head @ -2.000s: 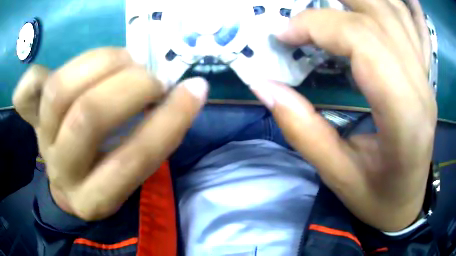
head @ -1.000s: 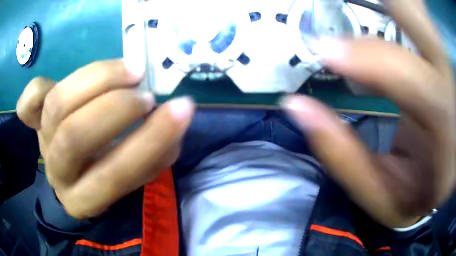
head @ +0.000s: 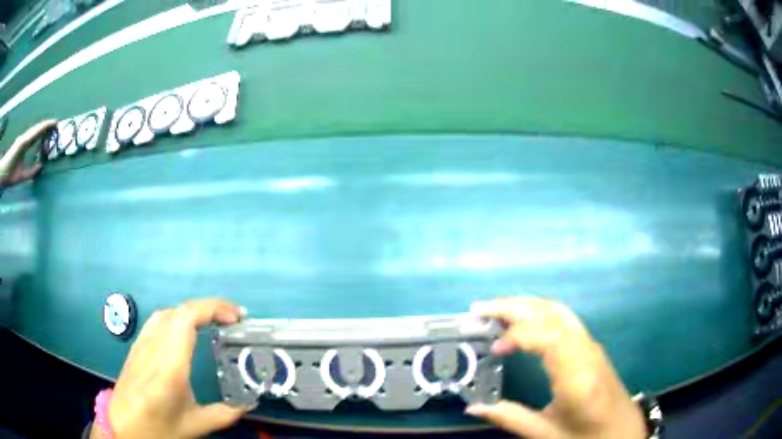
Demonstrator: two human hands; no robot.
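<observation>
A long silver mounting plate [head: 311,393] with three round units [head: 352,372] is held over the near edge of the blue-green bench. Its straight raised rim faces away from me and its notched edge faces me. My left hand [head: 176,373] grips the plate's left end, fingers at the rim and thumb near the lower corner. My right hand [head: 557,369] grips its right end in the same way. A loose round disc [head: 118,315] with a black rim and white face lies on the bench left of my left hand.
Triple assemblies [head: 173,112] lie on the green belt [head: 480,77] at the far left, another [head: 313,19] at the top. Another person's hand [head: 26,154] touches the leftmost one. Dark-ringed assemblies [head: 763,257] stand at the right edge of the bench [head: 360,231].
The view has tilted up, showing the bench and belt. My right hand, earlier blurred over the plate with finger and thumb apart, now grips its right end. My left hand still holds the left end.
</observation>
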